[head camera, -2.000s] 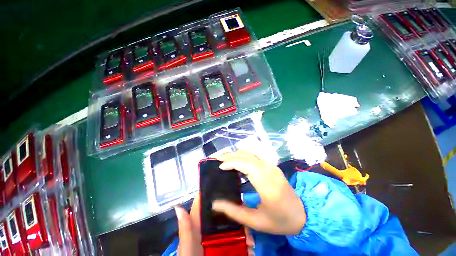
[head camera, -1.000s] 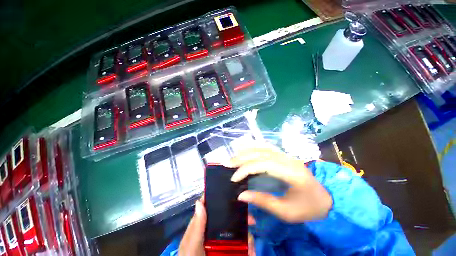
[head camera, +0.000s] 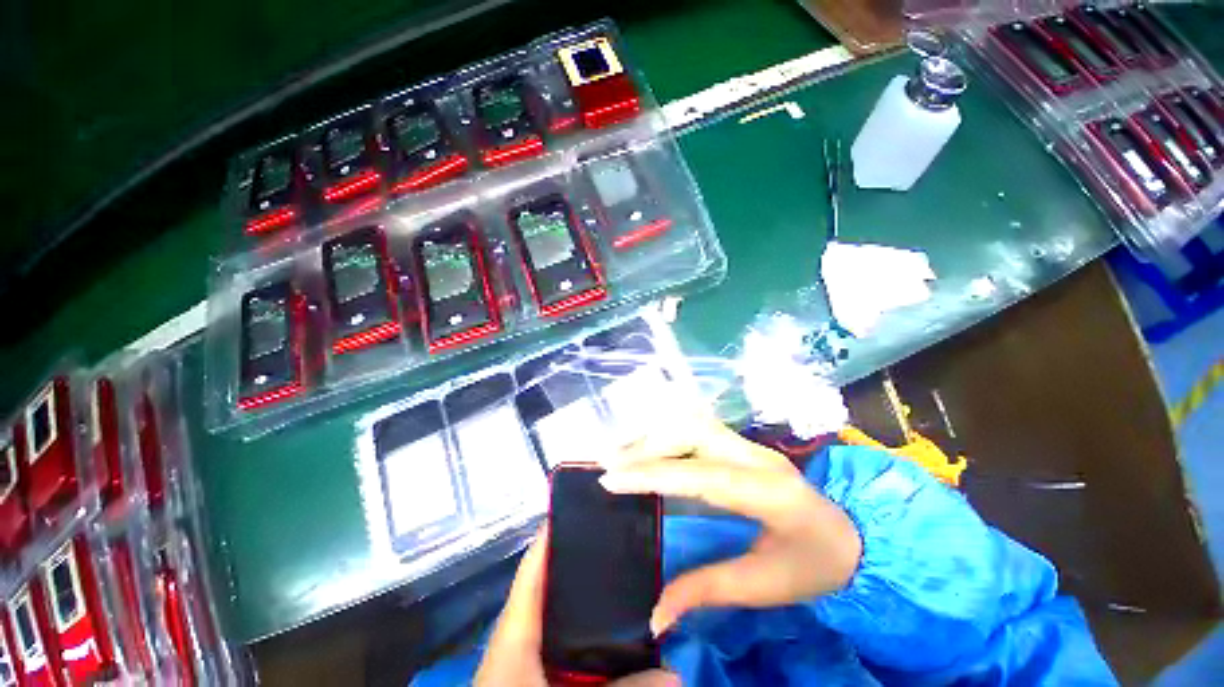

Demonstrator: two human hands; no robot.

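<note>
A red flip phone (head camera: 601,577) with its glossy black screen half up is held upright near the bottom centre. My left hand (head camera: 517,631) grips it from the left and below, cut off by the bottom edge. My right hand (head camera: 752,523) is at its right side, thumb on the lower right edge and fingers on the top right corner. The lens sheet (head camera: 456,463), white-edged with several dark rectangles, lies just beyond, partly hidden by my right hand. Crumpled clear film (head camera: 789,376) lies right of the sheet.
A blister tray (head camera: 470,201) of phones is behind. More phone trays are at left (head camera: 81,537) and upper right (head camera: 1114,108). A bottle (head camera: 906,132), tweezers (head camera: 834,195) and white cloth (head camera: 875,285) lie right. An orange air gun (head camera: 913,454) is by the brown box (head camera: 1074,389).
My right hand has moved from over the screen to the phone's right side and top corner. The red lower part of the phone shows less. The view has shifted slightly.
</note>
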